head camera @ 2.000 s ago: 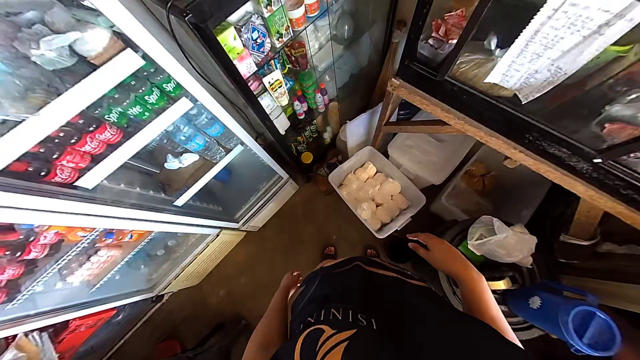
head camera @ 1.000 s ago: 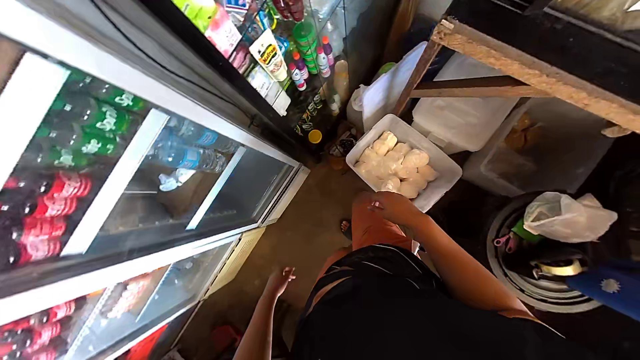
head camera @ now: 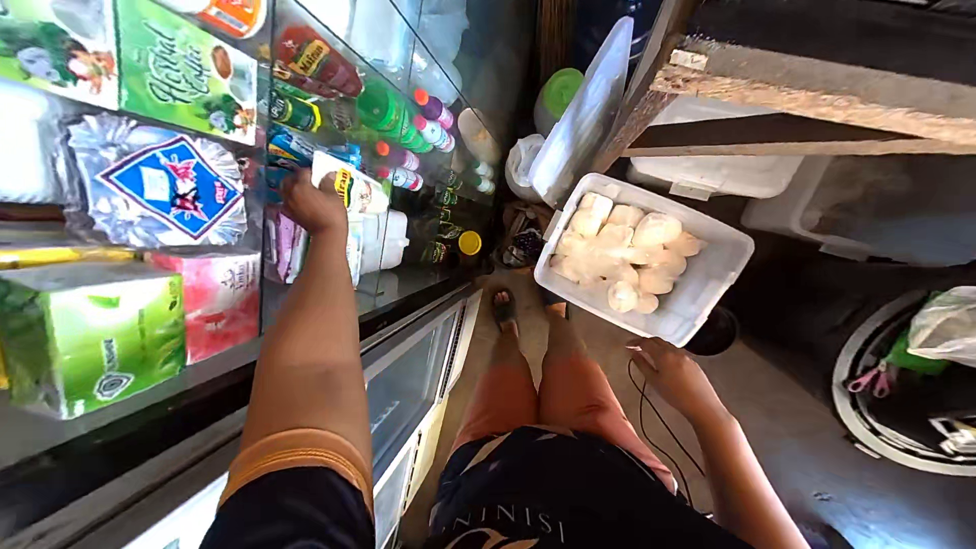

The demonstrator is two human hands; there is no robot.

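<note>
My left hand (head camera: 314, 202) reaches into the glass shelving at the left, against a white packet with a printed label (head camera: 351, 185); whether the fingers grip it is unclear. Around it stand small blue packets, a white plastic container (head camera: 383, 240) and small bottles with coloured caps (head camera: 433, 131). My right hand (head camera: 671, 372) is near the lower edge of a white plastic tub (head camera: 717, 267), fingers partly bent; its contact with the rim cannot be told. Pale rounded pieces in clear wrapping (head camera: 618, 248) fill much of the tub.
Green boxes (head camera: 114, 343) and a silvery pack with a blue label (head camera: 179, 187) fill the near shelves. A rough wooden beam (head camera: 823, 91) crosses the upper right above lidded plastic bins (head camera: 717, 171). A round black container (head camera: 846, 381) stands at the right, a thin cable (head camera: 648, 427) by my leg.
The view has swung toward the glass shelving. My left hand has moved from low beside my body into the shelves. My right hand, earlier over the tub's near edge, is now just below it.
</note>
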